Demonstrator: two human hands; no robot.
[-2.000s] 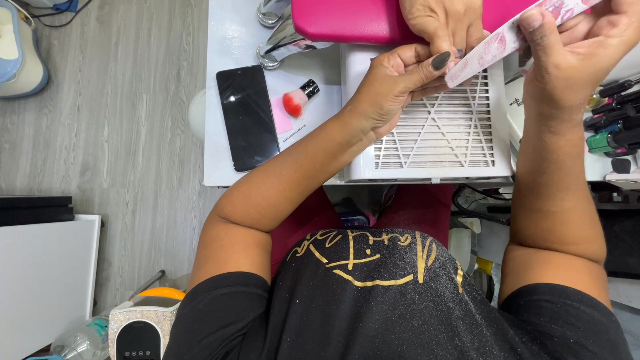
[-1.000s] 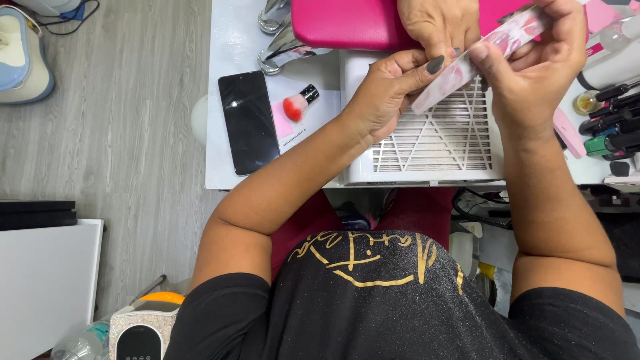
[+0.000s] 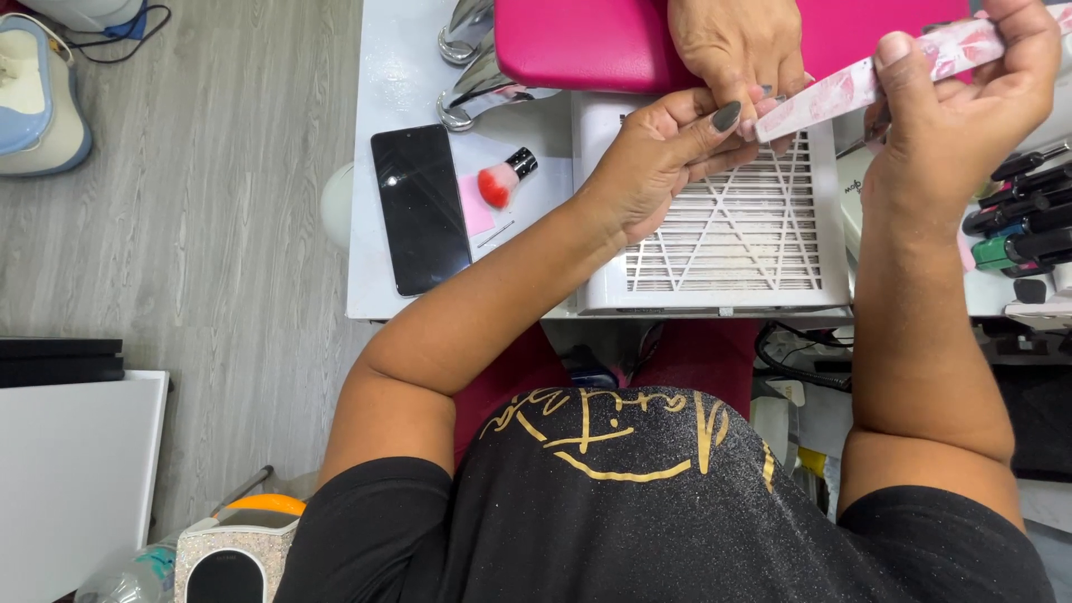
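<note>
My left hand [image 3: 662, 159] grips a finger of another person's hand [image 3: 741, 42], which comes in from the top over a pink padded armrest [image 3: 586, 50]. In my right hand [image 3: 963, 109] is a nail file [image 3: 846, 96] with a pink and white pattern. The file's far end lies at the fingertips of the other person, close to my left thumb; whether it touches a nail cannot be told. Below both hands sits a white nail dust collector [image 3: 720, 234] with a slatted grille.
A black smartphone [image 3: 421, 209], a red and white dust brush [image 3: 506, 177], a pink pad [image 3: 476, 205] and a thin metal bit [image 3: 495, 234] lie left of the collector. Chrome armrest legs [image 3: 494, 88] stand behind. Polish bottles [image 3: 1022, 247] crowd the right side.
One second ago my right hand and the file were nearer my left hand; both have since shifted right. My left hand keeps its hold on the finger.
</note>
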